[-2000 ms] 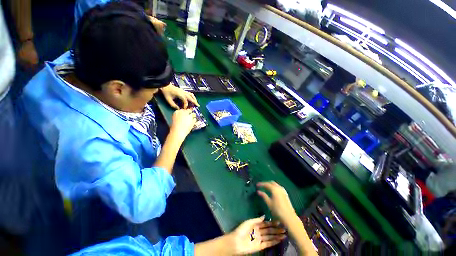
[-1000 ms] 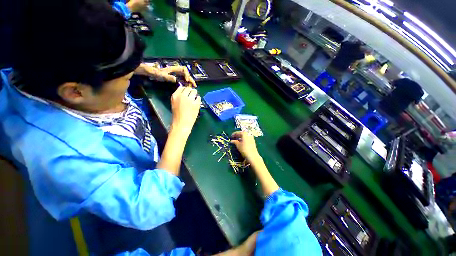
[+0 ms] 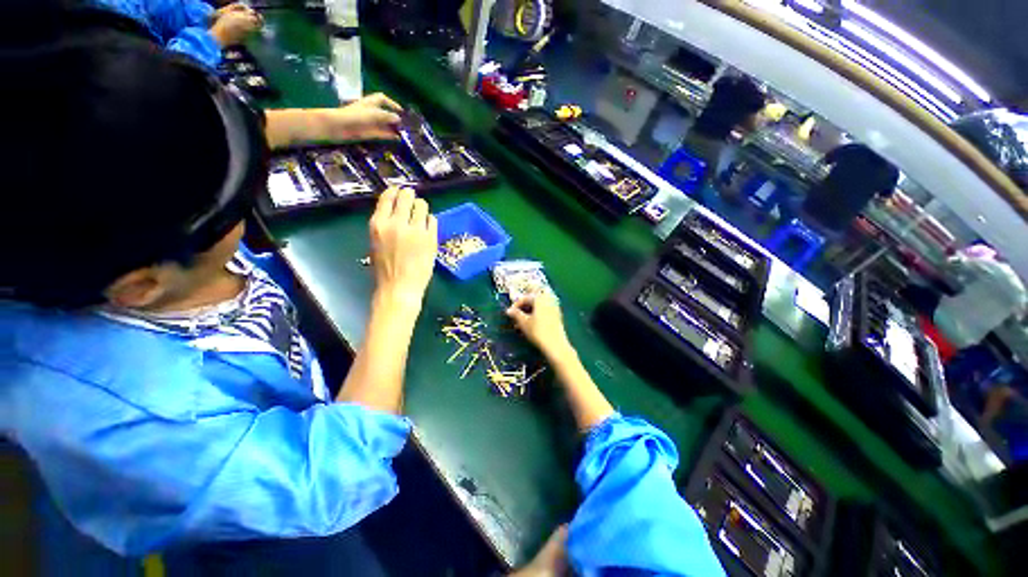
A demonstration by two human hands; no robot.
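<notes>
My right hand (image 3: 539, 320) reaches forward, its fingertips bent together at the lower edge of a small clear bag (image 3: 521, 274) of pale parts. Whether it holds anything is hidden. My left hand (image 3: 546, 559) is low at the bottom edge, mostly hidden by my right sleeve and cut off. A heap of thin pale yellow pieces (image 3: 505, 376) with dark bits lies on the green mat (image 3: 473, 440), left of and below my right hand. A blue bin (image 3: 486, 229) with pale small parts stands just beyond the bag.
A neighbouring worker in a blue smock (image 3: 214, 451) sits at left, one hand lifting a phone frame (image 3: 423, 144) over a black tray (image 3: 271, 204). Stacked black trays (image 3: 730, 375) with phone frames stand right of my hand. Another tray (image 3: 701, 496) lies at lower right.
My right hand has moved from above my open left palm to the heap, then to the bag's edge. My left hand is now mostly hidden. The neighbour's hands have moved apart.
</notes>
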